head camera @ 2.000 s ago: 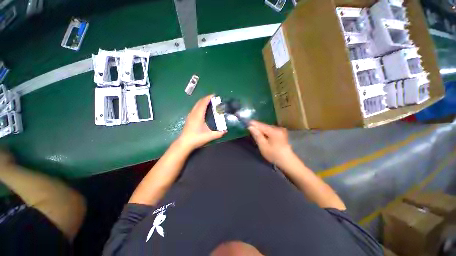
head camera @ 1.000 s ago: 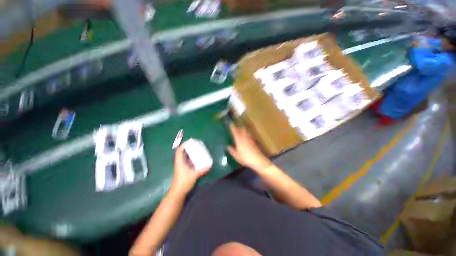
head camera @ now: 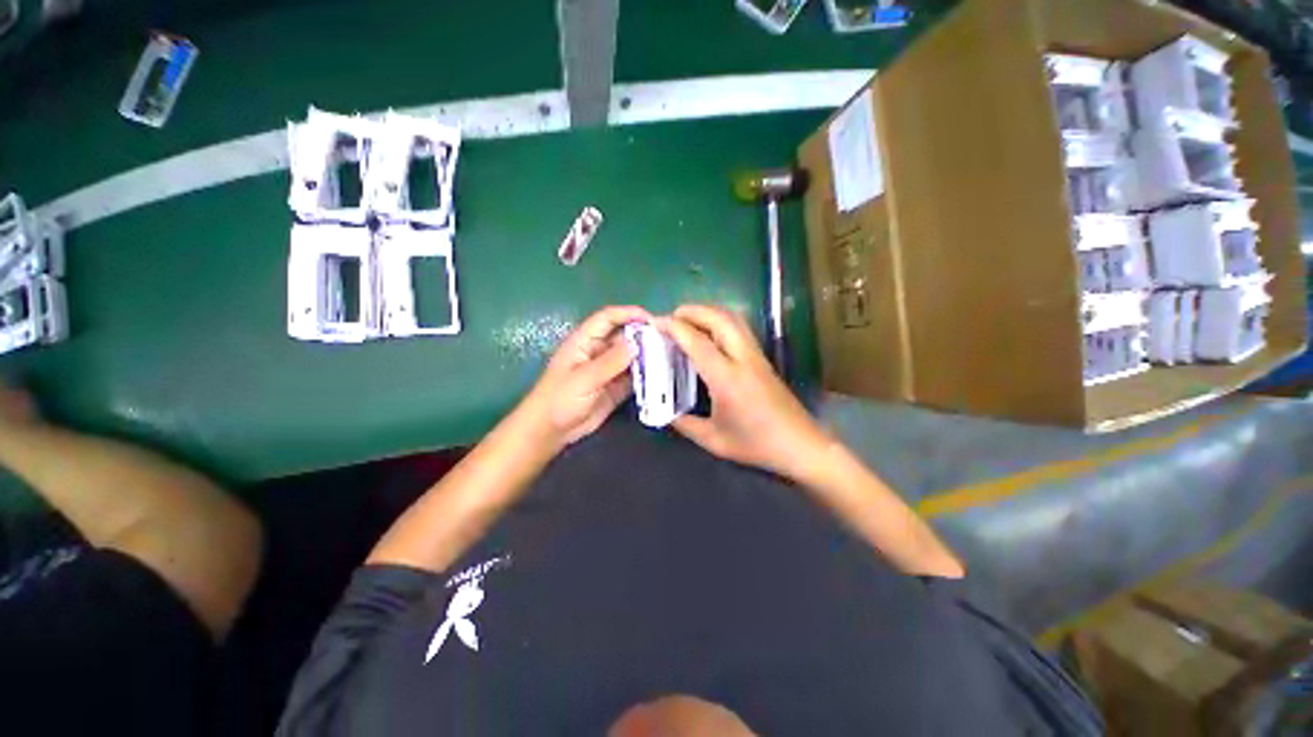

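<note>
My left hand (head camera: 590,372) and my right hand (head camera: 737,386) both hold a white housing (head camera: 660,377) between them, edge up, close to my body at the bench's front edge. Its inside is hidden. The mallet (head camera: 775,259) lies on the green bench to the right, beside the carton, its yellow-green and dark head away from me. A small narrow insert (head camera: 580,236) with reddish marks lies on the bench beyond my hands.
Stacked white housings (head camera: 331,281) stand at the left, more at the far left edge. An open carton (head camera: 950,216) of white housings is at the right. A pale rail (head camera: 691,97) with a post crosses behind. Another person's arm (head camera: 137,497) is at lower left.
The mallet has left my right hand and lies beside the carton. My right hand has come back and joined my left on the housing. The camera view has swung back.
</note>
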